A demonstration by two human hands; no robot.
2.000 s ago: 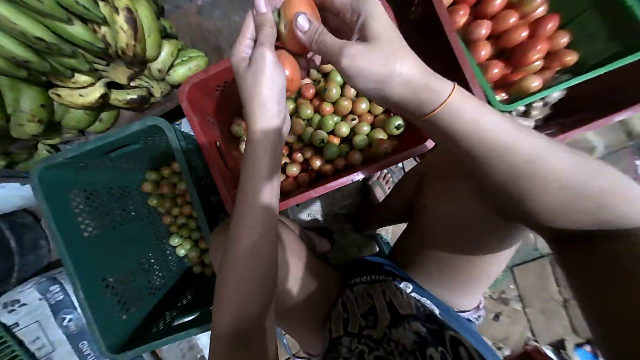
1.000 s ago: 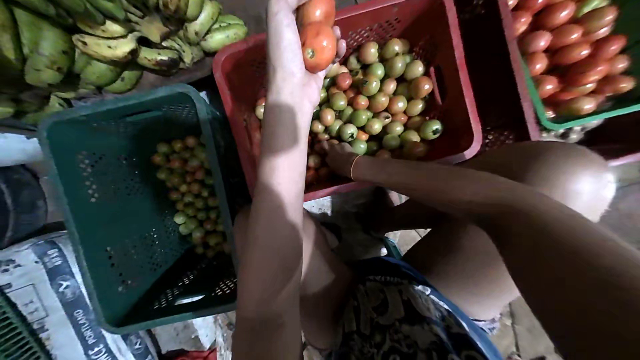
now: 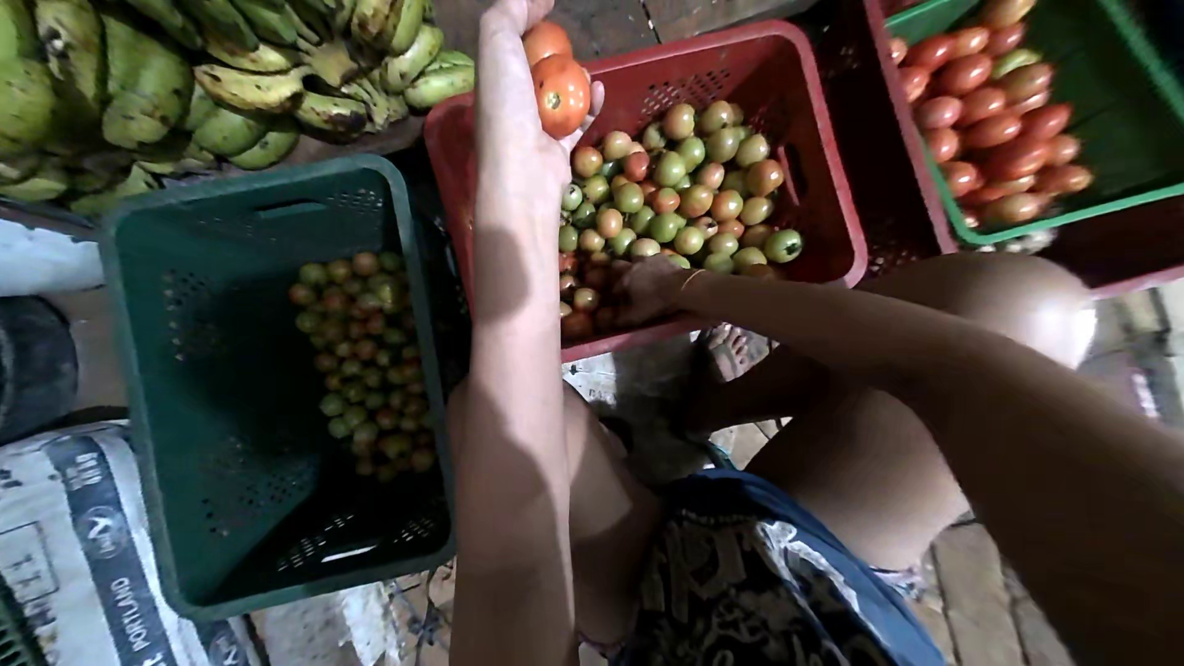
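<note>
My left hand (image 3: 541, 116) is raised over the left side of a red plastic crate (image 3: 837, 176), palm up, with two red tomatoes (image 3: 561, 95) in it. The crate holds many small green and orange tomatoes (image 3: 666, 199). Down among them, near the crate's front wall, rests my right hand (image 3: 647, 285), an orange band at its wrist. Shadow and tomatoes hide its fingertips, so whether it grips one cannot be told.
A dark green plastic crate (image 3: 139, 370) with small tomatoes (image 3: 370, 361) stands at the left. Green bananas (image 3: 148, 83) lie behind it. At the upper right, a bright green crate (image 3: 1124, 208) holds red tomatoes (image 3: 994, 120). A printed sack (image 3: 88, 536) lies at lower left.
Two seconds ago both hands were together at the red tomatoes above the crate. My right hand has since gone down into the small tomatoes, while my left hand keeps the red ones.
</note>
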